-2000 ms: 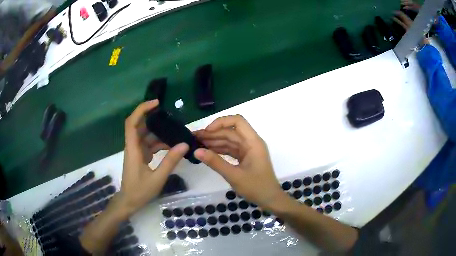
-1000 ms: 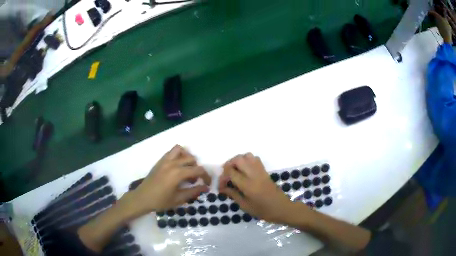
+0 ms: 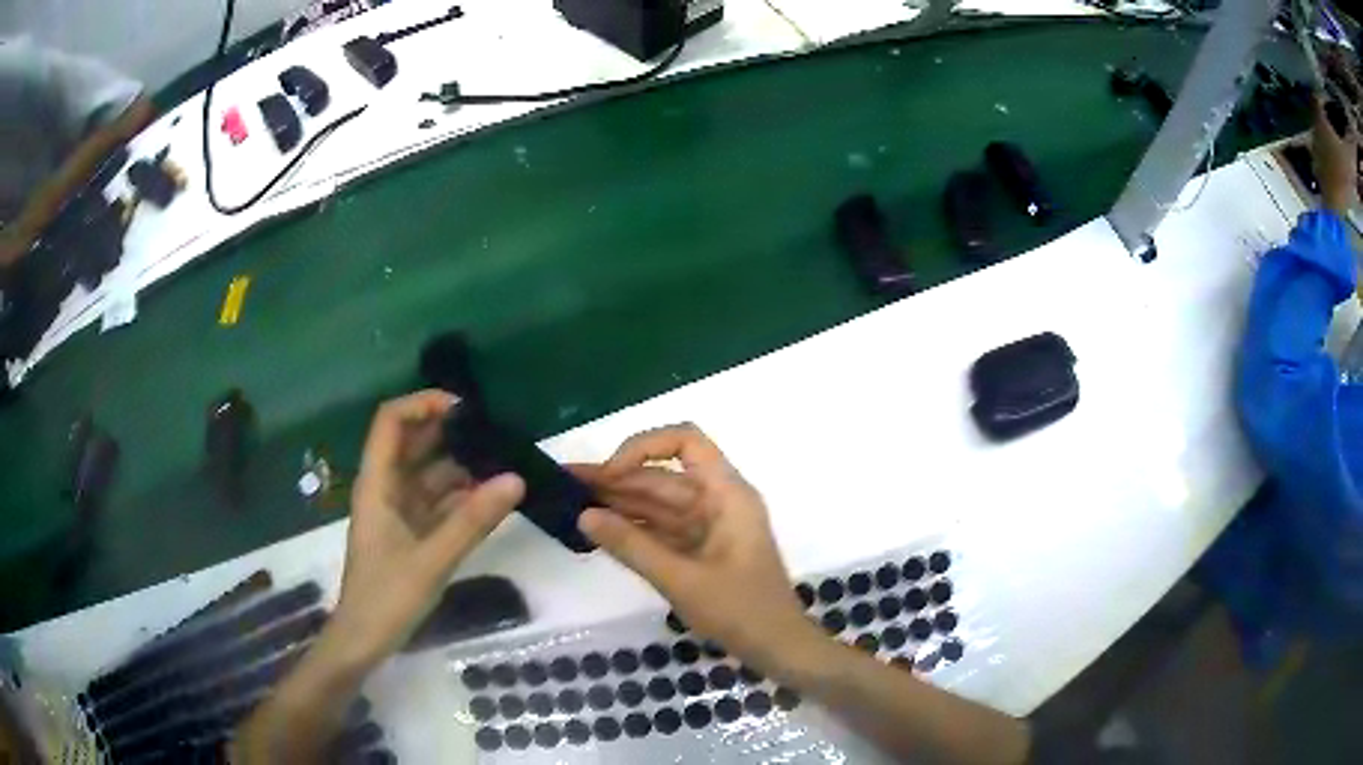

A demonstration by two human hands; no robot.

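Observation:
My left hand (image 3: 426, 523) holds a black device housing (image 3: 526, 475) by its upper part, thumb on its face. My right hand (image 3: 680, 523) has its thumb and fingers at the housing's lower right end; a pad between them cannot be made out. The sheet of round black pads (image 3: 628, 691) lies below my hands, partly under my right forearm. Another black housing (image 3: 471, 610) lies on the bench behind my left wrist. The dark slanting pad strips (image 3: 202, 658) lie at the left, partly covered by my left forearm.
Several housings (image 3: 872, 247) lie on the green conveyor belt (image 3: 628, 224), with a yellow scrap (image 3: 233, 301). A squarish black case (image 3: 1024, 386) is on the white bench (image 3: 867, 434). A metal upright (image 3: 1196, 135) and a co-worker's blue sleeve (image 3: 1297, 359) are at right. Cables lie on the far bench.
My hands were low over the pad sheet without a housing; now they are raised and a housing is held between them. The belt housings at right appear further left and lower as the view shifted.

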